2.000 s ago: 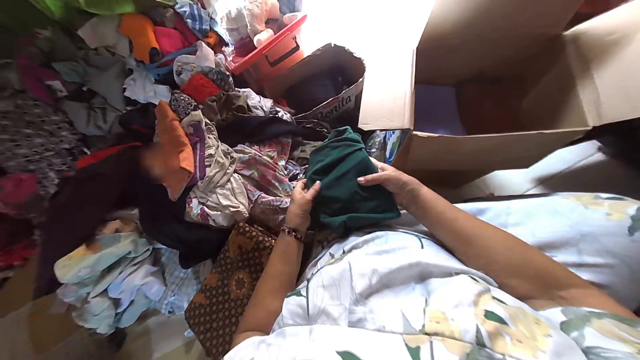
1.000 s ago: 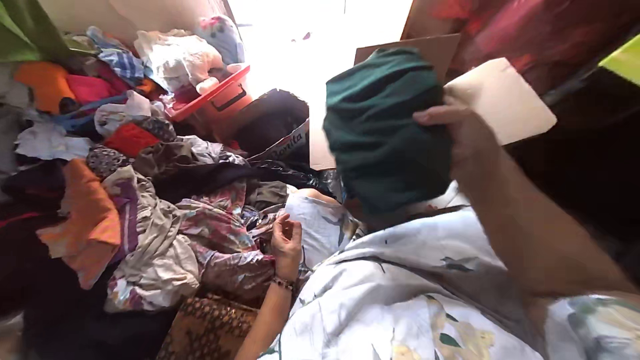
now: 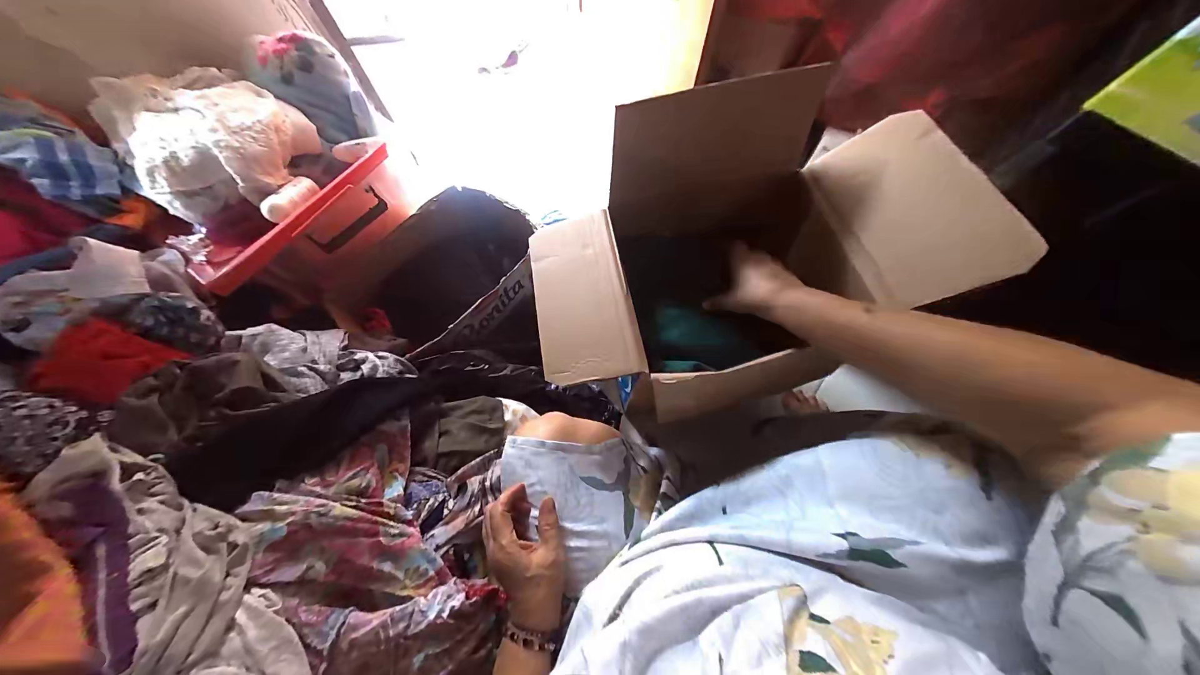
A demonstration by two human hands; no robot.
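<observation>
My right hand (image 3: 757, 281) reaches into an open cardboard box (image 3: 722, 384), its fingers spread and slightly blurred. Below the fingers a dark green cloth (image 3: 698, 333) lies inside the box, partly in shadow; the hand appears to be off it. My left hand (image 3: 527, 553), with a beaded bracelet at the wrist, rests with loosely curled, parted fingers beside my knee, over the white floral garment I wear. Nothing is in it. Left of it lies a crumpled red floral cloth (image 3: 352, 534).
Heaped clothes spread over the left side, with a beige garment (image 3: 187, 544) and an orange cloth (image 3: 33, 581). A red plastic basket (image 3: 309, 206) holding a doll and lace stands behind them. Another printed carton (image 3: 492, 309) is left of the open box, whose flaps stick outward.
The green cloth, held up in my right hand a second ago and in both hands before that, is now in the box. My right hand has let it go. My left hand stays low near my knee.
</observation>
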